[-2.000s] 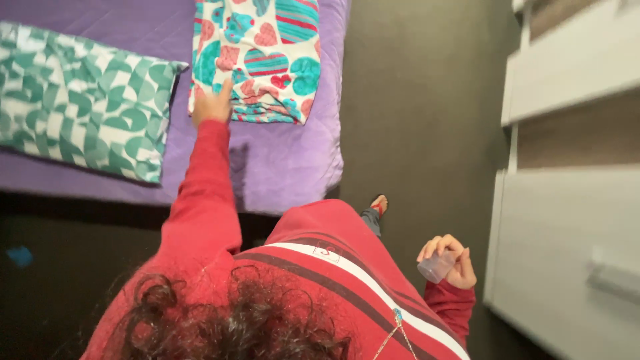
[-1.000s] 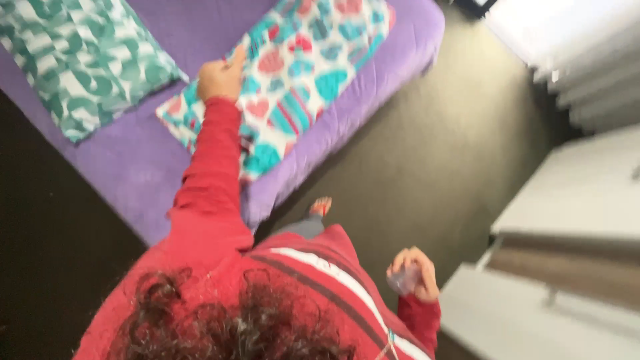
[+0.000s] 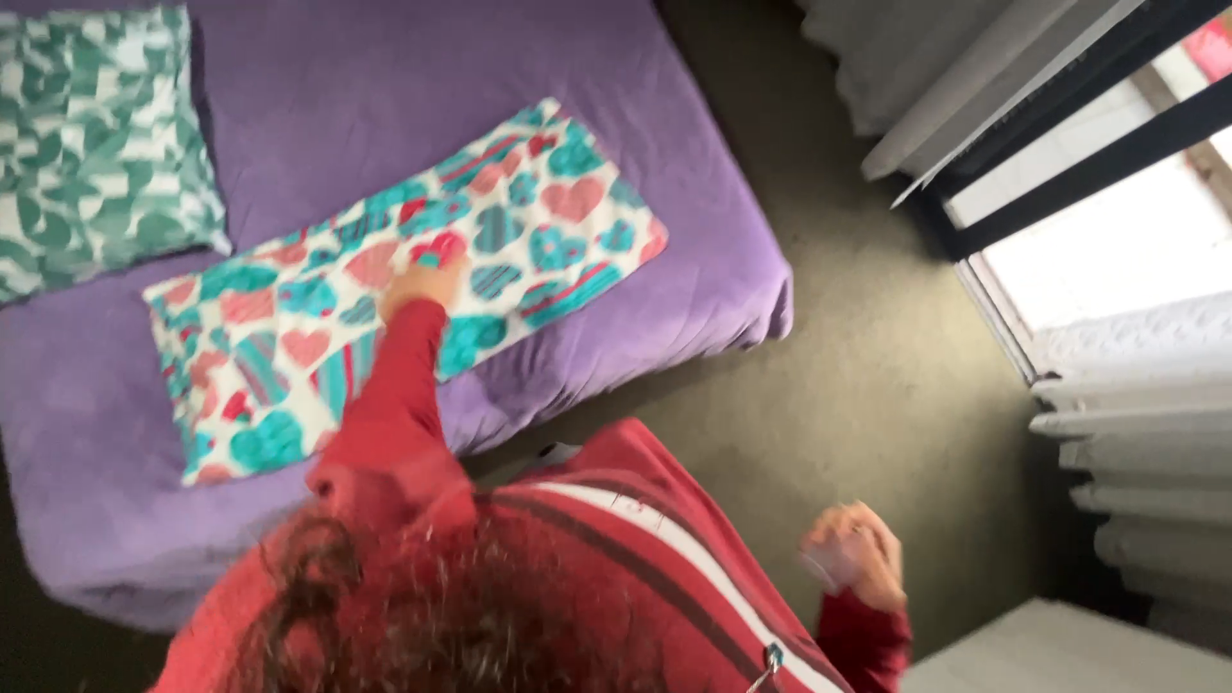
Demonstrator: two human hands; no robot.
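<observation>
A heart-patterned cloth (image 3: 500,231), white with teal, coral and red, lies spread as a long flat rectangle on a purple bedspread (image 3: 616,58). On its middle rests my left hand (image 3: 426,284), its fingers partly blurred; whether they pinch the fabric cannot be told. My right hand (image 3: 857,551) is out over the floor at the lower right, fingers curled around a small, clear or pale object, which is largely hidden. At the upper left a green and white patterned pillow (image 3: 96,154) lies on the bed, apart from the heart-patterned cloth.
Grey floor (image 3: 818,395) runs along the bed's rounded corner. Pale curtains (image 3: 1145,462) hang at the right beside a dark-framed glass door (image 3: 1078,202). A white furniture top (image 3: 1049,654) juts in at the lower right.
The heart-patterned cloth, folded and bunched near my left hand two seconds ago, now lies longer and flatter. My right hand still holds the small object. The view has turned towards the glass door.
</observation>
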